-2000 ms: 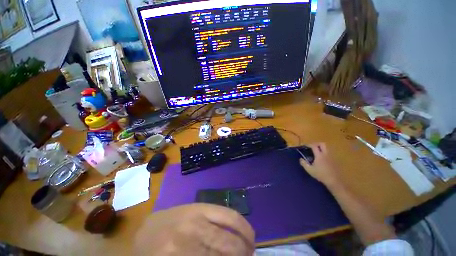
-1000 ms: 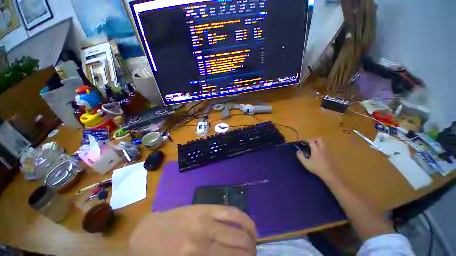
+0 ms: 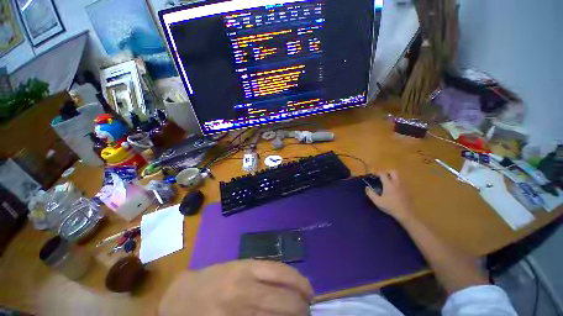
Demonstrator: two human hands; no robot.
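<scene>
The monitor (image 3: 278,68) shows a dark screen with orange text. My right hand (image 3: 389,196) lies over the dark mouse (image 3: 373,183) at the upper right of the purple desk mat (image 3: 352,247). The black keyboard (image 3: 284,182) lies along the mat's back edge. A dark flat smartphone (image 3: 271,245) lies on the mat. My left hand (image 3: 247,289) is large at the bottom of the view, just in front of the phone, its fingers curled. Its palm side is hidden, so I cannot tell if it holds anything.
Left of the mat are a second black mouse (image 3: 192,202), a white paper sheet (image 3: 162,234), a brown cup (image 3: 125,274), a glass jar (image 3: 80,219) and a tissue box (image 3: 126,199). A small dark box (image 3: 410,128) and loose papers (image 3: 503,200) lie at the right.
My left hand is slightly lower in the view, and more of the phone shows. The view has shifted slightly. My right hand stays on the mouse.
</scene>
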